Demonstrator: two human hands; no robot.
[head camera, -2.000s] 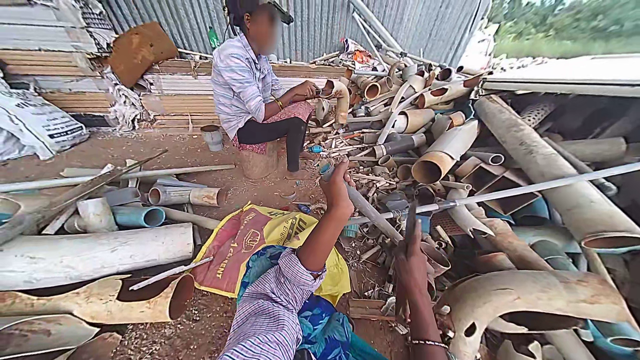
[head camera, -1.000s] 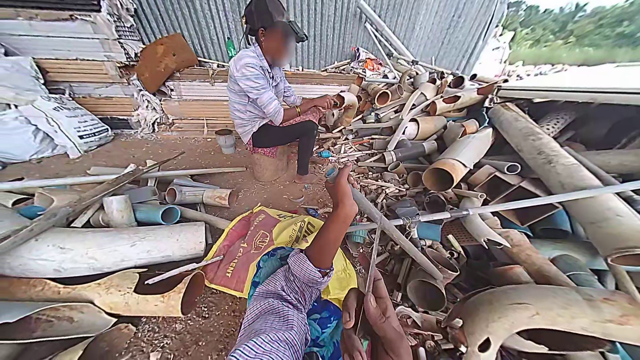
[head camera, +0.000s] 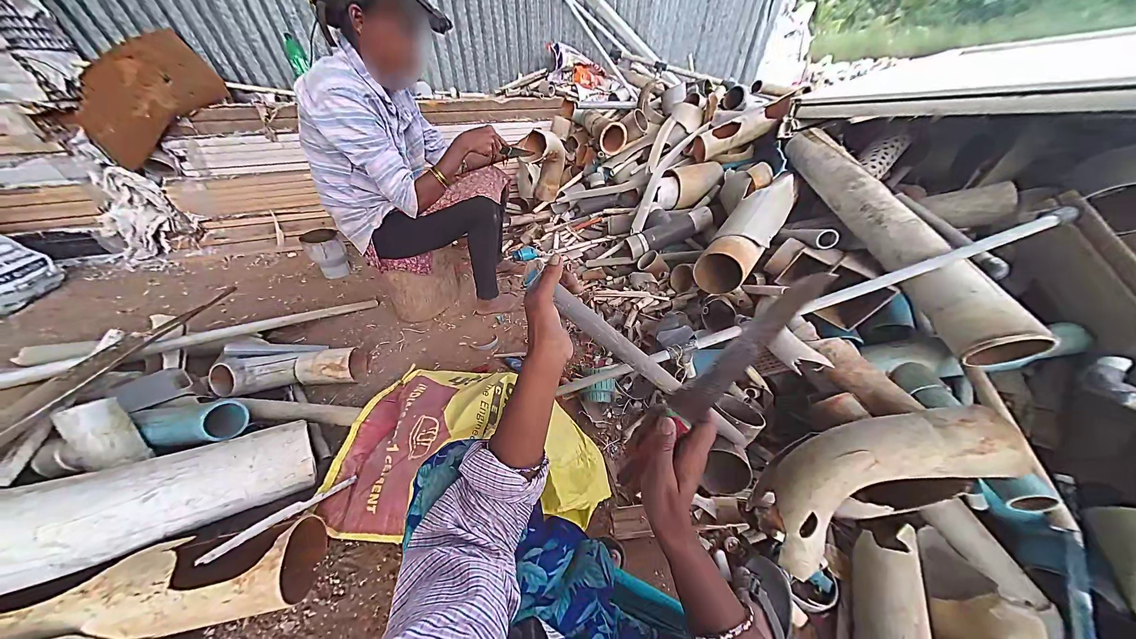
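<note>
My left hand (head camera: 548, 311) grips the upper end of a thin grey plastic pipe (head camera: 612, 341), which slopes down to the right. A machete-like blade (head camera: 754, 342), dark and blurred, angles up to the right from my right hand (head camera: 672, 453), which is closed around its handle. The blade passes over the pipe in this view; whether they touch I cannot tell. Below my left hand a yellow and red woven sack (head camera: 399, 444) lies on the ground, partly under my sleeve and blue patterned cloth (head camera: 568, 568).
A person (head camera: 373, 142) sits on a stump at the back, holding a curved pipe piece (head camera: 548, 160). Heaped pipe scraps (head camera: 728, 262) fill the right side. A wide white pipe (head camera: 160, 497) and split pipes (head camera: 240, 568) lie at left. A long thin pipe (head camera: 941, 257) crosses the heap.
My right hand and the blade have moved; the blade stood nearly upright one second ago and now leans up to the right. My left hand keeps hold of the pipe.
</note>
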